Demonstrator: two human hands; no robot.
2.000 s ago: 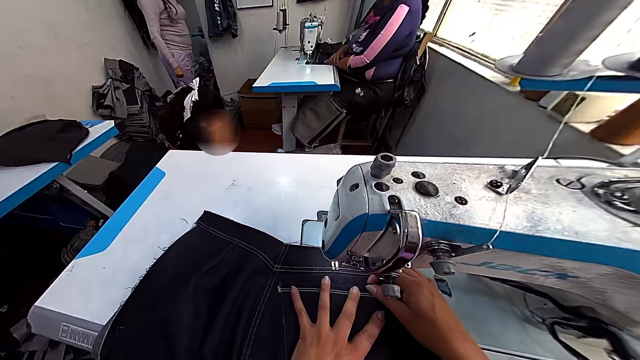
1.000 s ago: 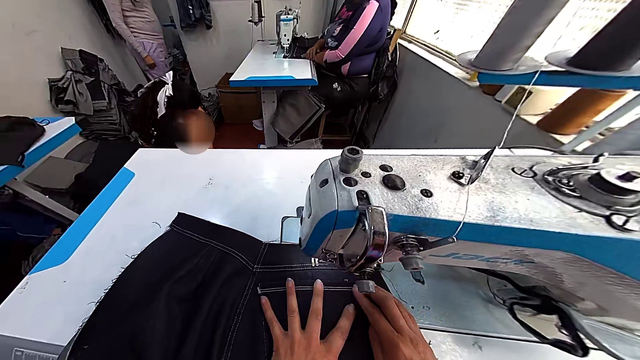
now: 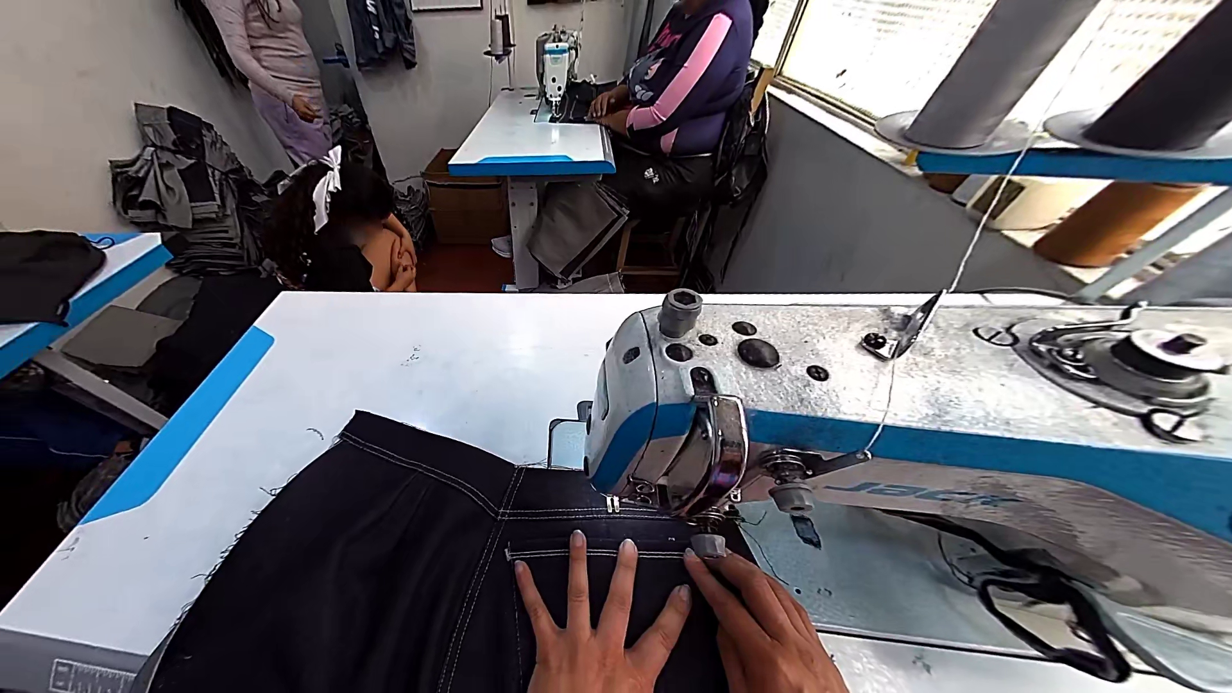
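Observation:
A dark denim garment (image 3: 385,558) with light topstitching lies on the white sewing table, partly under the head of a Jack industrial sewing machine (image 3: 760,404). Flat on the cloth, my left hand (image 3: 602,626) has its fingers spread just below a horizontal line of white stitching. My right hand (image 3: 765,616) rests at the right part of the garment, its fingertips close to the presser foot area and a small grey knob (image 3: 708,546). The needle itself is hidden behind the machine head. White thread (image 3: 982,221) runs down to the machine from above.
Thread cones (image 3: 1001,72) stand on a blue rack at right. Beyond my table (image 3: 462,337), a person (image 3: 688,77) sits at another sewing machine (image 3: 556,72). Another person (image 3: 279,77) stands at back left, and a person with a white hair bow (image 3: 337,226) is low behind the table. Garments (image 3: 192,192) are piled at left.
The view shifted right, then partly back. My right hand's fingers, curled at the machine's needle area two seconds ago, now lie lower on the cloth. My left hand stays spread on the garment.

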